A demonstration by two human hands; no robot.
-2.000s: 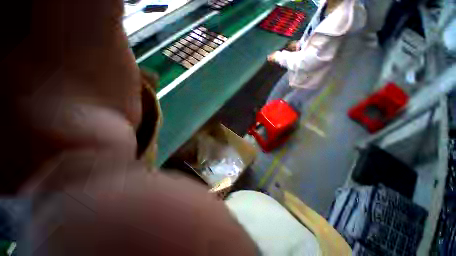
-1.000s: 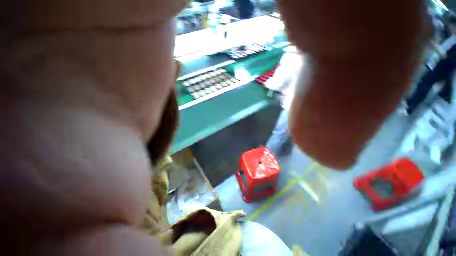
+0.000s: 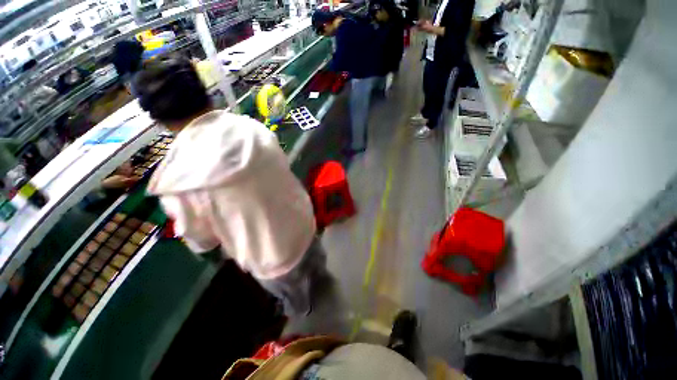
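Note:
Neither of my hands shows. Nearest in front of me, a person in a pale pink hooded top [image 3: 230, 185] stands at the green bench [image 3: 174, 297], back towards me. On the belt at the left lies a dark tray with rows of brown blocks [image 3: 104, 260]. A second brown-filled tray [image 3: 152, 154] lies further up. A yellow fan [image 3: 271, 102] stands on the bench beside a white sheet with dark squares [image 3: 304, 118]. My clothing and one dark shoe [image 3: 403, 332] show at the bottom edge.
One red stool [image 3: 331, 194] stands by the bench, another red stool [image 3: 469, 249] by the rack frame [image 3: 512, 111] at right. A yellow line [image 3: 380, 230] runs along the aisle. Several people stand further up. White boxes [image 3: 475, 167] and stacked dark trays [image 3: 631, 319] are at right.
The large blurred hand or fingers close to the lens have gone from view. The view has swung along the aisle, and the person in pink is now much nearer. The open carton is out of view.

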